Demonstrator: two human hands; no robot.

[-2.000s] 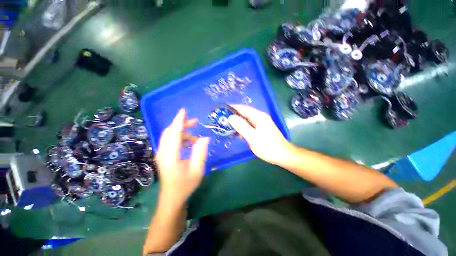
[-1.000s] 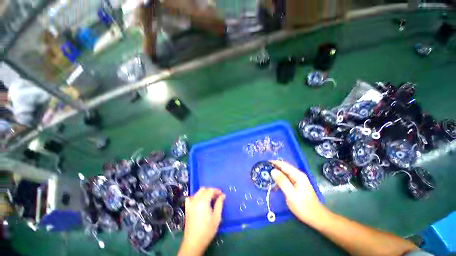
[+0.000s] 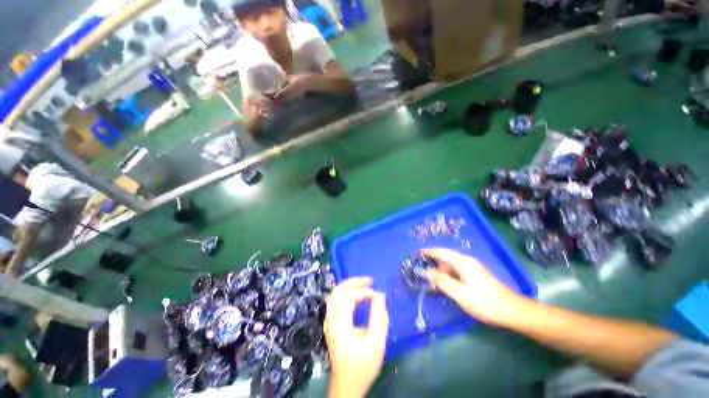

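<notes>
My right hand (image 3: pixel 470 286) holds a round wired unit (image 3: pixel 417 274) by its right edge above the blue tray (image 3: pixel 365 242). Its white lead hangs down with a round white end piece. My left hand (image 3: pixel 356 326) is at the tray's left edge, thumb and fingertips curled close together; whether something tiny is between them cannot be told. A cluster of small rings (image 3: pixel 439 226) lies in the upper part of the tray. The image is blurred.
Piles of round wired units lie left (image 3: pixel 249 319) and right (image 3: pixel 583 202) of the tray. Black cylinders (image 3: pixel 330 180) stand along the green bench. A person (image 3: pixel 288 66) is opposite, beyond a metal rail (image 3: pixel 326 129). A grey-white device (image 3: pixel 117 350) is far left.
The view has tilted up, showing more of the person opposite. My left hand has risen from lower down with its fingers drawn together. My right hand still holds the unit.
</notes>
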